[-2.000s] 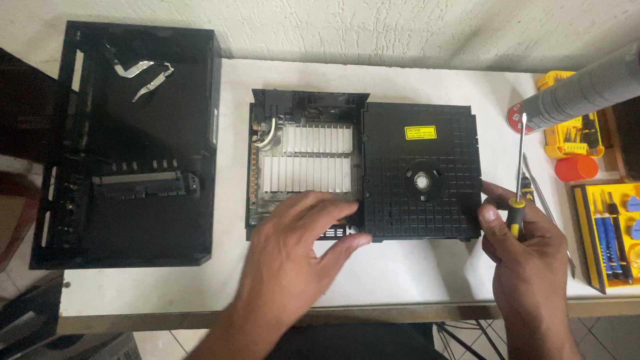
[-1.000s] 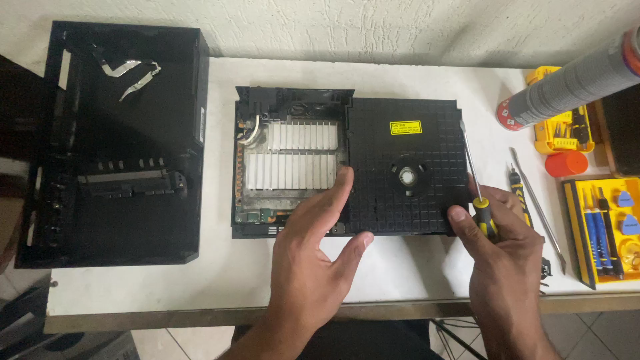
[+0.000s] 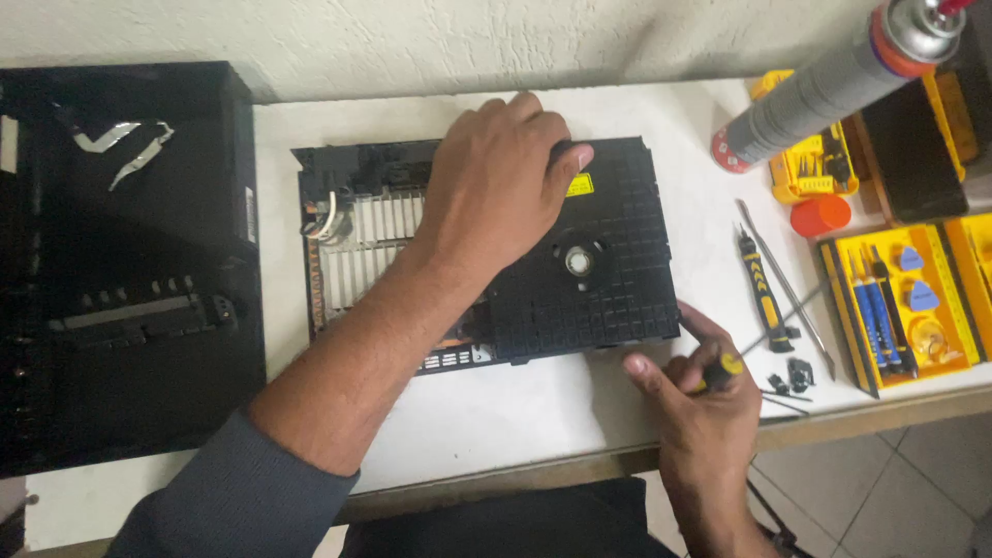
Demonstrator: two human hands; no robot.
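An opened electronic device (image 3: 372, 263) with metal fins, a white wire and a black casing lies on the white tabletop. Its right part is a black optical disc drive (image 3: 620, 217) with a yellow label and a round hub. My left hand (image 3: 504, 170) reaches across the device, fingers curled at the drive's upper left edge; what the fingertips touch is hidden. By the drive's lower right corner, my right hand (image 3: 697, 380) holds a screwdriver with a yellow and black handle (image 3: 722, 370), its forefinger near the corner and thumb apart.
At left stands a black casing shell (image 3: 147, 232) with ribbon cables. At right are a spray can (image 3: 821, 93), a red cap (image 3: 821, 215), a yellow bit case (image 3: 814, 167), a yellow tool kit (image 3: 914, 302), a precision screwdriver (image 3: 762, 287), a metal rod (image 3: 787, 287) and small black parts (image 3: 794, 377).
My left hand has moved from the drive's lower left edge up to its upper left edge. My right hand still holds the screwdriver, now with the shaft pointing another way.
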